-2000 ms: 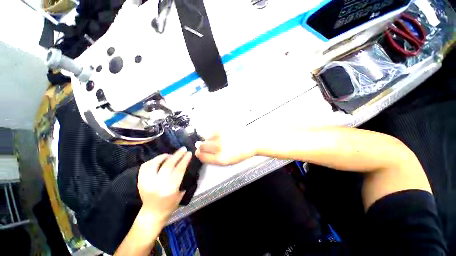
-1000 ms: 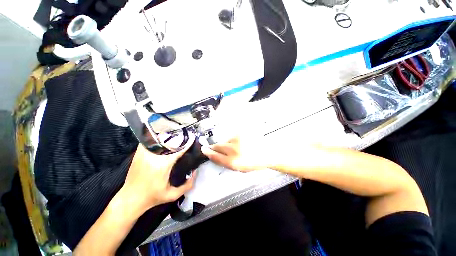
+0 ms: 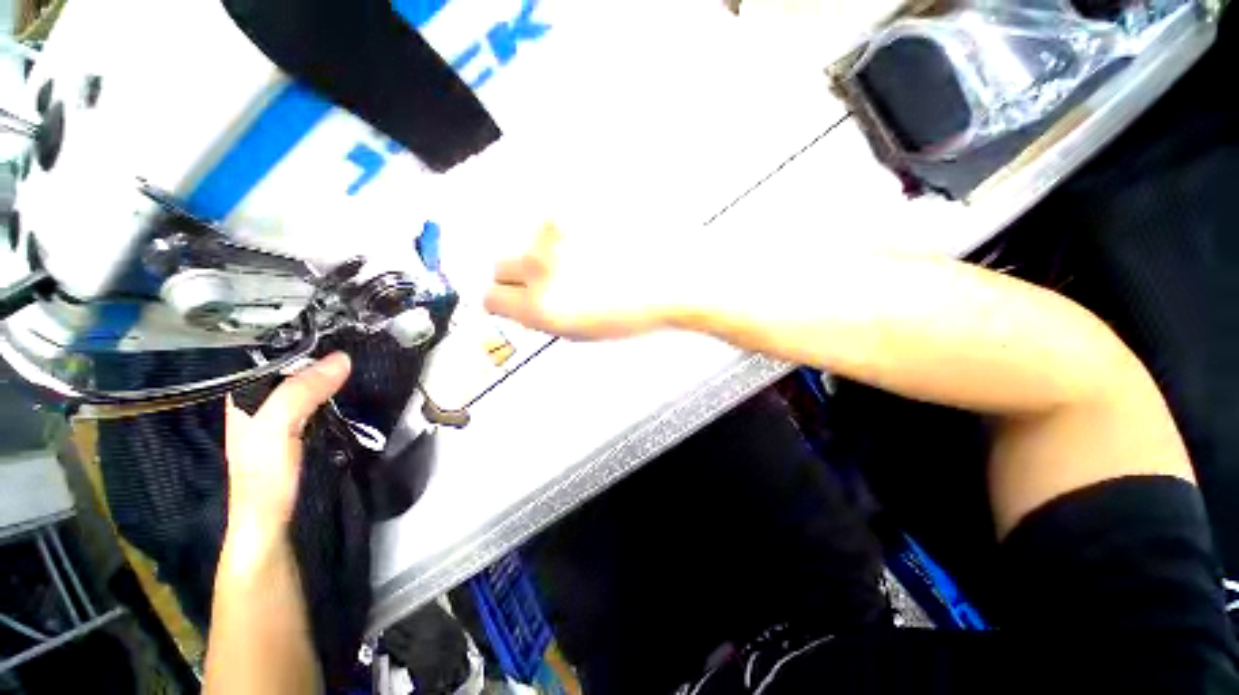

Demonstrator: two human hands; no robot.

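Observation:
A black ribbed fabric piece (image 3: 333, 523) lies under and in front of the needle area (image 3: 394, 306) of the white sewing machine (image 3: 136, 122) and hangs over the table's front edge. A small white cord loop (image 3: 364, 435) shows on it. My left hand (image 3: 279, 435) lies on the fabric left of the needle area, thumb on top, other fingers hidden. My right hand (image 3: 544, 292) is just right of the needle area, off the fabric, fingers curled; whether it pinches anything is too washed out to tell.
A black strap (image 3: 394, 82) lies over the machine head. A tray at the upper right holds a dark block (image 3: 917, 88) and clear plastic wrap (image 3: 1019, 61). A blue crate (image 3: 510, 611) is below the white table's edge (image 3: 584, 468). More black fabric lies at the right.
The view has shifted closer to the needle area. My right hand has come away from the fabric to the right. My left hand has moved back from the needle, and the cord loop now shows.

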